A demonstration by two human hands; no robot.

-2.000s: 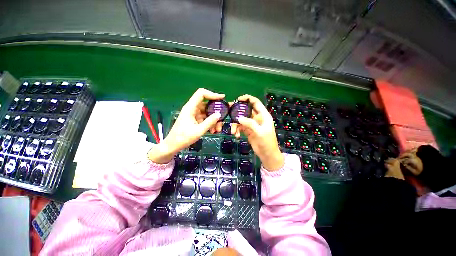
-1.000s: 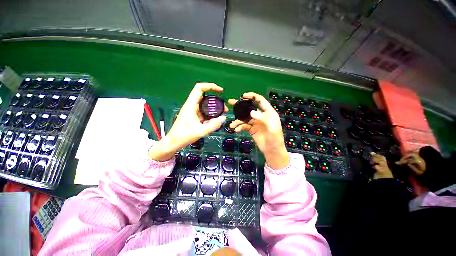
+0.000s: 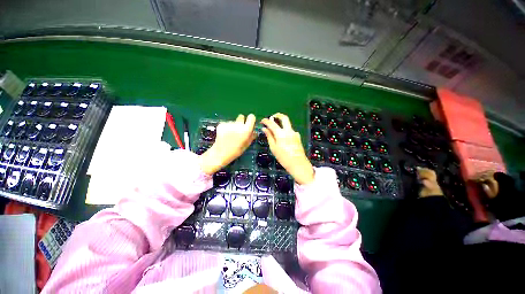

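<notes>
A clear blister tray (image 3: 263, 235) lies in front of me with dark round smartwatch units (image 3: 240, 205) in its pockets; some front-row pockets are empty. My left hand (image 3: 231, 142) is over the tray's back rows, fingers bent down; whether it holds a unit is hidden. My right hand (image 3: 286, 148) is beside it at the tray's back edge, with the dark edge of a smartwatch unit (image 3: 278, 120) at its fingertips. The hands are close together but apart.
Stacked blister trays (image 3: 49, 135) stand far left, beside white paper (image 3: 129, 138), a red pen (image 3: 174, 130) and a dark pen (image 3: 186, 135). A tray of lit watches (image 3: 351, 146) lies right, near a coworker's hand (image 3: 429, 182) and red-orange box (image 3: 463, 129). A calculator (image 3: 56, 238) is lower left.
Both hands have come down from holding two units up, one with a lit display, to the tray's back rows. The unit faces no longer show. The coworker's hand has shifted slightly.
</notes>
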